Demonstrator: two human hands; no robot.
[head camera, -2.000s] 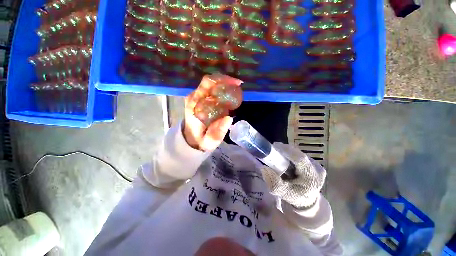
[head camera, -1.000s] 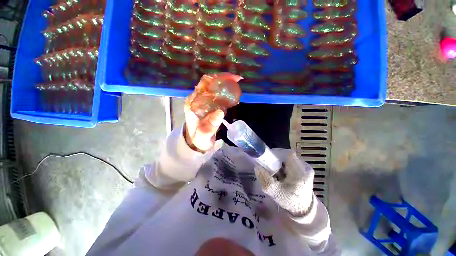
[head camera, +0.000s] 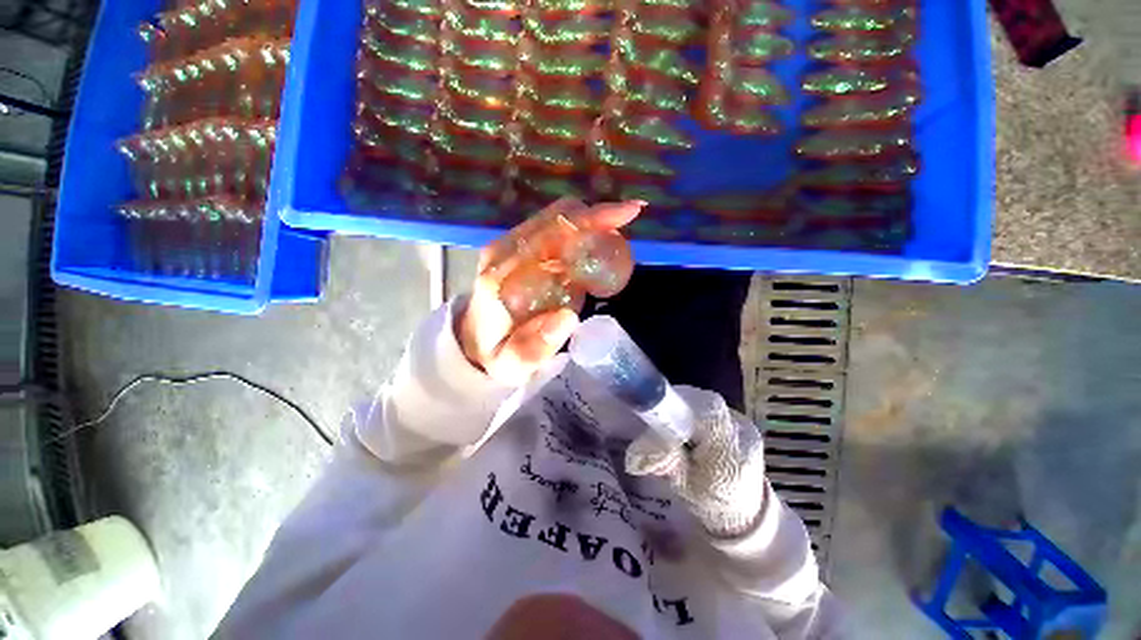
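My bare left hand (head camera: 532, 300) holds a glossy, see-through amber-orange moulded soft piece (head camera: 601, 260) with rounded lobes, just over the near rim of the work tray. My right hand (head camera: 709, 465), in an off-white knitted glove, holds a large clear syringe (head camera: 626, 369) with bluish contents. The syringe tip points up and left, close to my left thumb; I cannot tell whether its needle is in the piece. The blue work tray (head camera: 751, 258) holds rows of dark red-brown pieces with green glints, with a gap right of centre.
A second blue tray (head camera: 163, 295) with similar rows is at the left. A dark red packet (head camera: 1036, 30) and a pink round thing (head camera: 1134, 128) lie on the speckled worktop (head camera: 1064, 163). Below are a drain grate (head camera: 803, 375), blue stool (head camera: 1020, 575), pale bucket (head camera: 81, 578) and a cable.
The view has shifted, so the trays appear farther right. My gloved right hand has moved left, closer beneath my left hand, and the syringe is tilted more steeply. The soft piece stays in my left hand.
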